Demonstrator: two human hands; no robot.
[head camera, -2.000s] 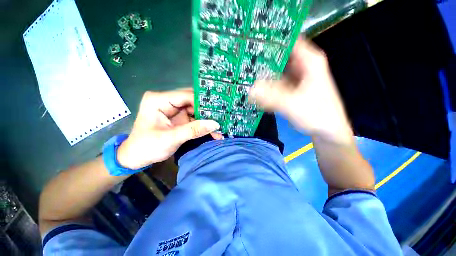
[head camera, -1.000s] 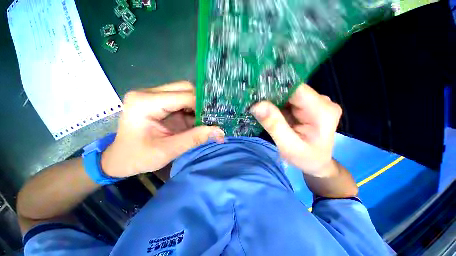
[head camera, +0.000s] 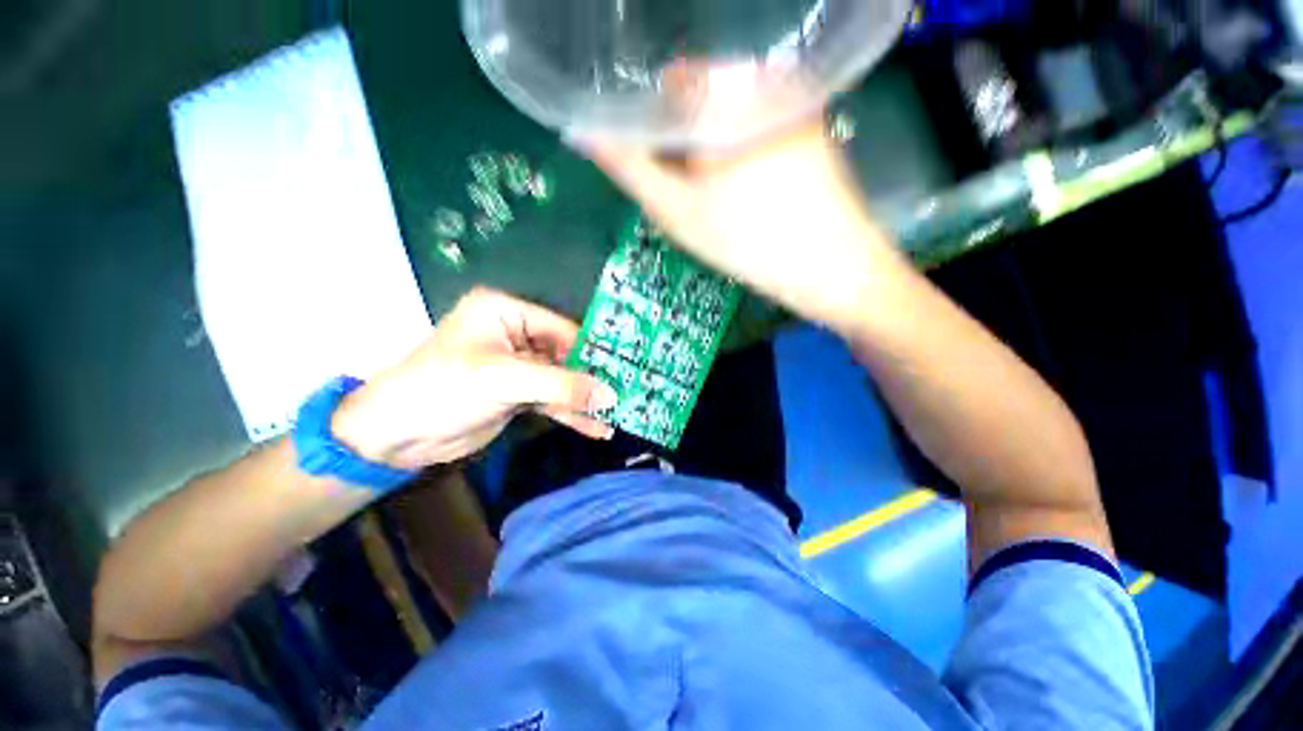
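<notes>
A green circuit board panel (head camera: 657, 336) is tilted over the bench's front edge, close to my body. My left hand (head camera: 479, 374) grips its near left corner between thumb and fingers. My right hand (head camera: 772, 200) is blurred and reaches over the panel's far part. Its fingers are behind or under the clear plastic hood (head camera: 572, 57) at the top, so I cannot tell if they hold anything. The far end of the panel is hidden by my right hand.
A white punched-edge sheet (head camera: 300, 229) lies on the dark green mat (head camera: 407, 86) at left. Several small daughter boards (head camera: 490, 197) lie between it and the hood. Dark equipment (head camera: 1065, 86) stands at the upper right, beyond the bench edge strip (head camera: 1000, 203).
My right hand has left the panel's near right edge and moved up and away, under the hood. The panel appears smaller and lower. The hood has come into view. My left hand still grips the panel.
</notes>
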